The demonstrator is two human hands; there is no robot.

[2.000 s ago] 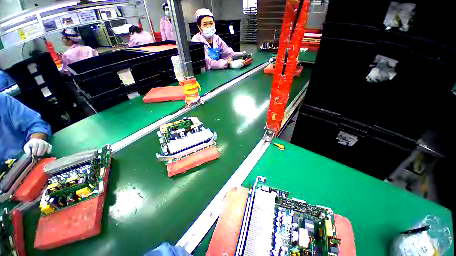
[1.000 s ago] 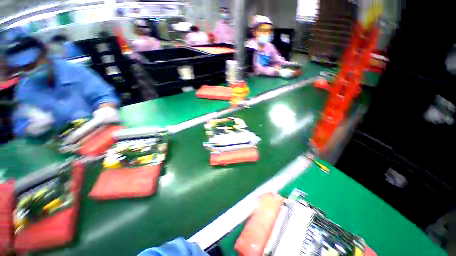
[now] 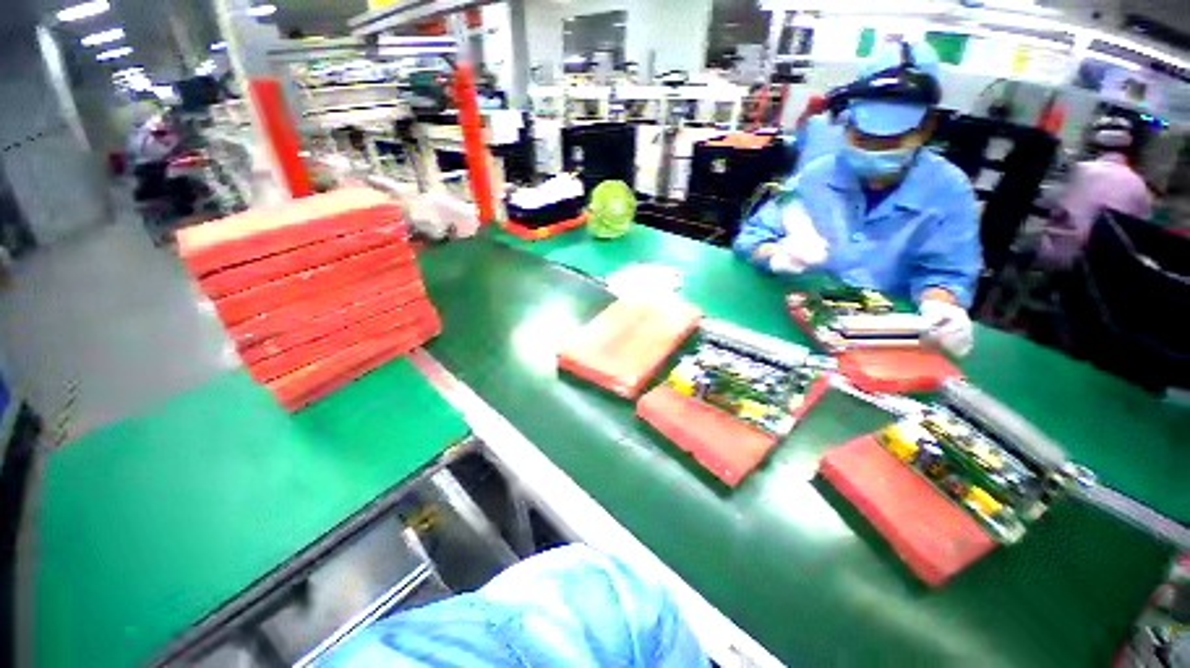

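Neither of my hands is in view; only a light blue sleeve [image 3: 561,613] shows at the bottom edge. On the green conveyor nearest in front of me, a circuit board [image 3: 979,457] with yellow blocks and a silver-grey heatsink lies on a red-pink foam pad [image 3: 907,516]. Another circuit board [image 3: 737,379] lies to its left on its own foam pad [image 3: 705,437]. A bare foam pad [image 3: 630,342] lies beside that one.
A stack of several foam pads [image 3: 313,294] stands on the green side bench [image 3: 196,483] at left. Across the line, a person in blue [image 3: 874,215] with white gloves handles a board [image 3: 848,320] on a pad. A metal frame [image 3: 392,574] shows below the bench edge.
The view has swung left. The near board beside the black crates has left the picture. The foam stack and left bench have come in. More of my sleeve shows.
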